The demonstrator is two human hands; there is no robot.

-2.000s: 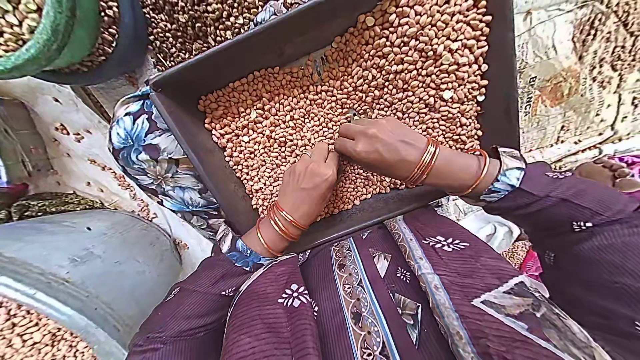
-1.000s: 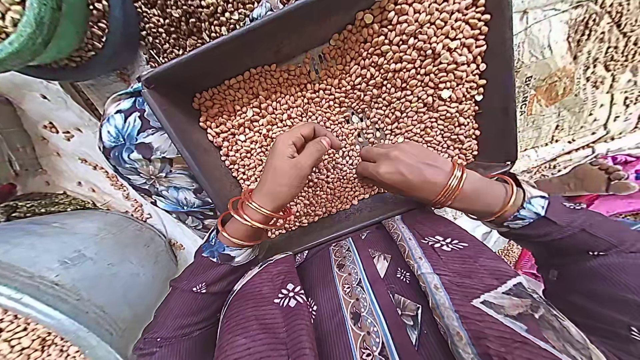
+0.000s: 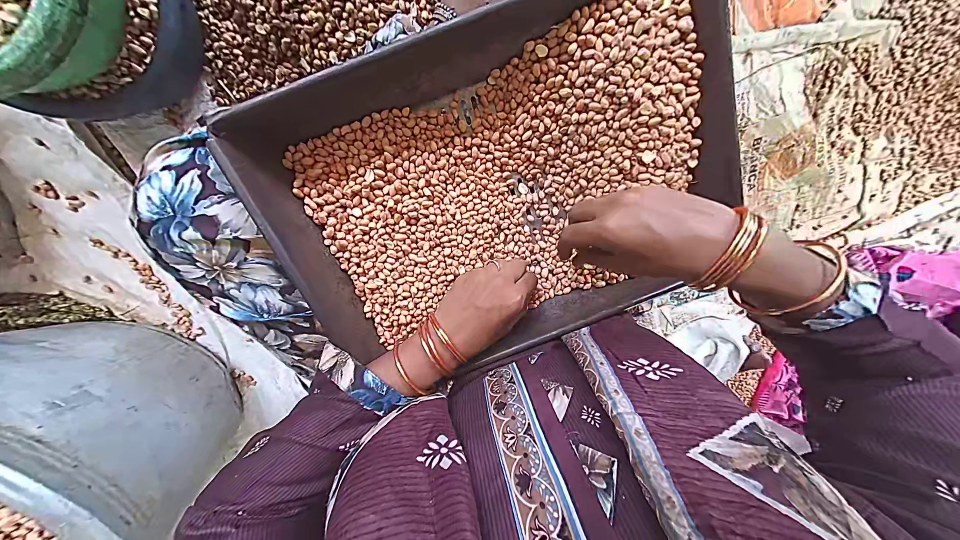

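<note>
A dark rectangular metal tray [image 3: 315,101] lies tilted over my lap, spread with shelled peanuts [image 3: 420,195]. The fingertips of my left hand [image 3: 487,304] rest down in the peanuts by the tray's near wall, hidden beneath the hand. To its right, my right hand [image 3: 637,231] hovers low over the peanuts with its fingers curled together; whether a peanut is between them cannot be told. Perforated patches of the tray's bottom show beside the right hand and near the far wall. Both wrists wear bangles.
A grey metal tub [image 3: 112,420] stands at the lower left, with peanuts at its edge. Green and dark basins [image 3: 176,67] of nuts sit at the upper left. Darker nuts [image 3: 277,45] lie beyond the tray. Printed sacking [image 3: 787,142] with more nuts spreads to the right.
My left hand, raised with fingers apart a second ago, has come down onto the peanuts near the tray's near wall. My right hand remains over the right part of the peanuts.
</note>
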